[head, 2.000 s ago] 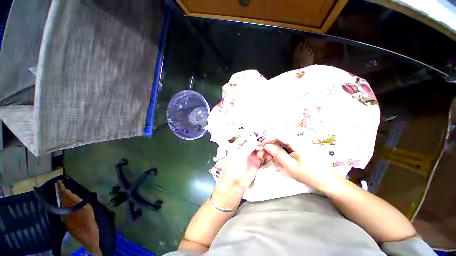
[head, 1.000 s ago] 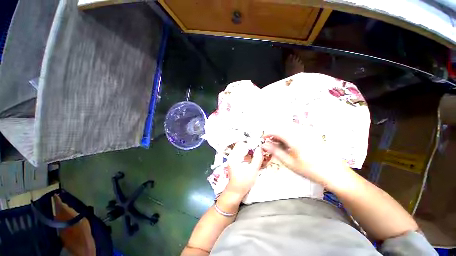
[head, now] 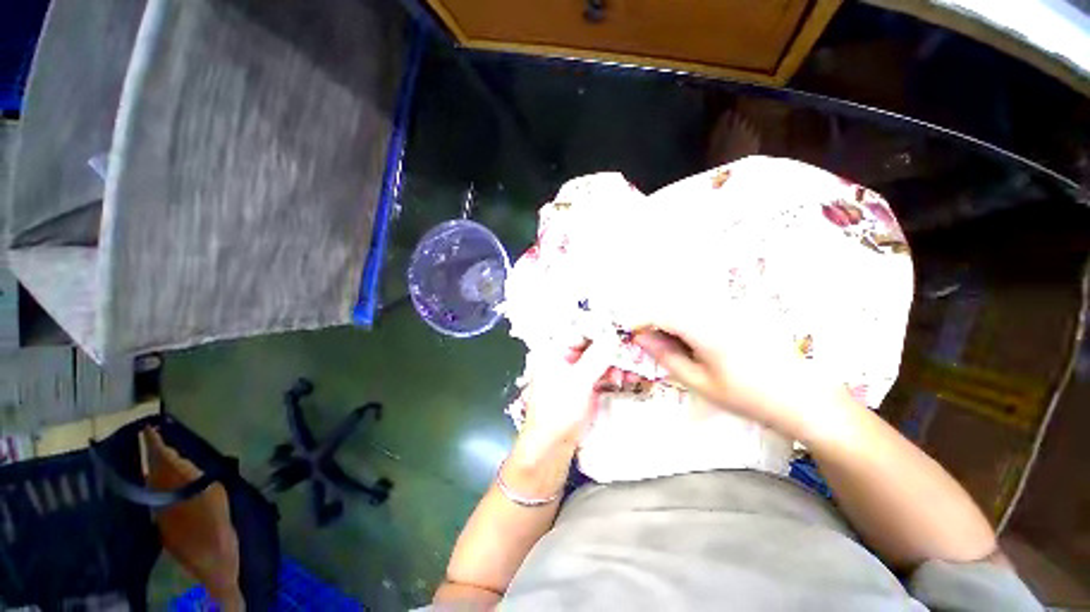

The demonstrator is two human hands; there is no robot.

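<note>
The white floral garment (head: 777,275) with pink-red flowers lies spread over my lap, partly overexposed. My left hand (head: 570,377) holds its gathered edge near the middle of the lap. My right hand (head: 705,365) is just to the right, its thumb and fingers pinched together at the same fold of cloth. The fingertips nearly meet. I cannot make out a needle or thread between them; the detail there is small and washed out.
A clear purplish bucket (head: 459,277) stands on the green floor left of the garment. A large grey fabric bin (head: 251,179) is at the upper left. A wooden drawer (head: 645,30) is at the top. A black chair base (head: 323,452) and a dark basket (head: 72,514) are lower left.
The view has tilted and shifted slightly, so the drawer shows less than one second ago. Both hands remain at the same part of the garment, with the fingers and the gathered cloth slightly rearranged.
</note>
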